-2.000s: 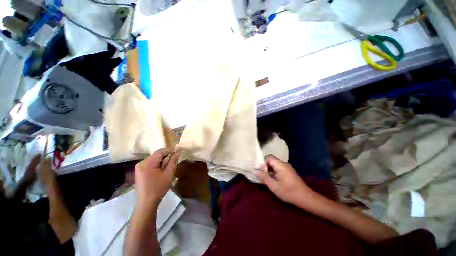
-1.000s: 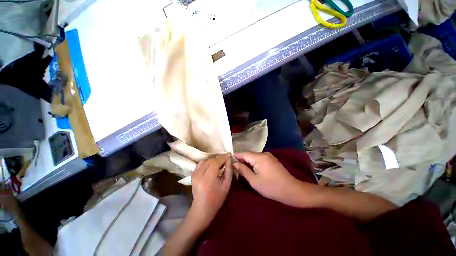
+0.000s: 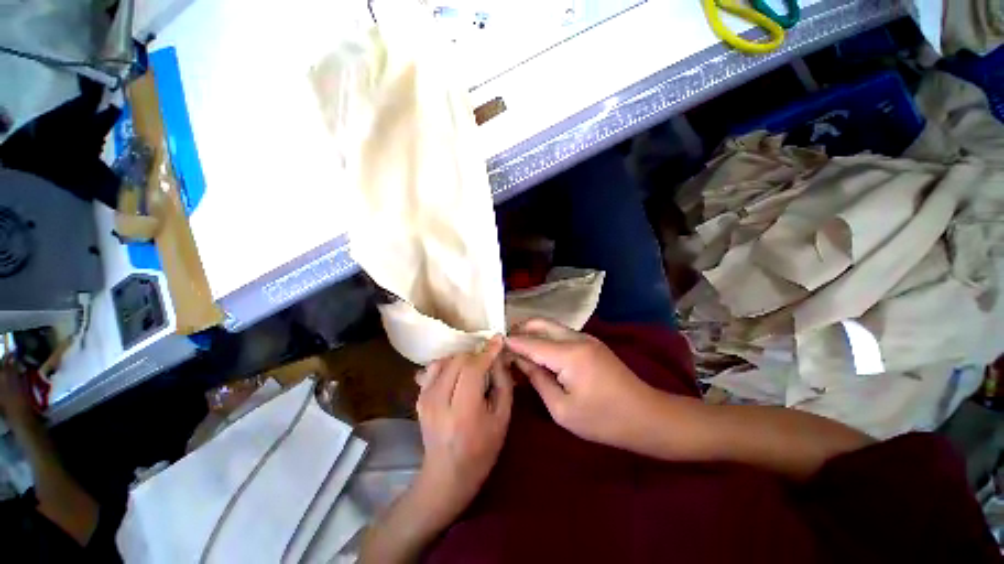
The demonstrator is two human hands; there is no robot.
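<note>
A beige cloth panel (image 3: 424, 198) lies on the white table and hangs over its front edge towards my lap. My left hand (image 3: 468, 402) pinches the cloth's near edge between thumb and fingers. My right hand (image 3: 561, 369) pinches the same edge just beside it, and the fingertips of both hands nearly touch. A flap of beige cloth (image 3: 558, 300) sticks out beyond my right hand. The fingers hide the pinched edge in part.
The table edge carries a measuring tape (image 3: 595, 123). Scissors (image 3: 749, 24) with yellow and green loops lie at the back right. A beige cloth heap (image 3: 826, 264) is at right, white pieces (image 3: 237, 474) at lower left. Another person's arm (image 3: 44, 468) shows at far left.
Since two seconds ago, my hands have come together at the cloth's edge, and the view has shifted. Over the last second, my hands have barely moved and the cloth fold by my left hand has opened out.
</note>
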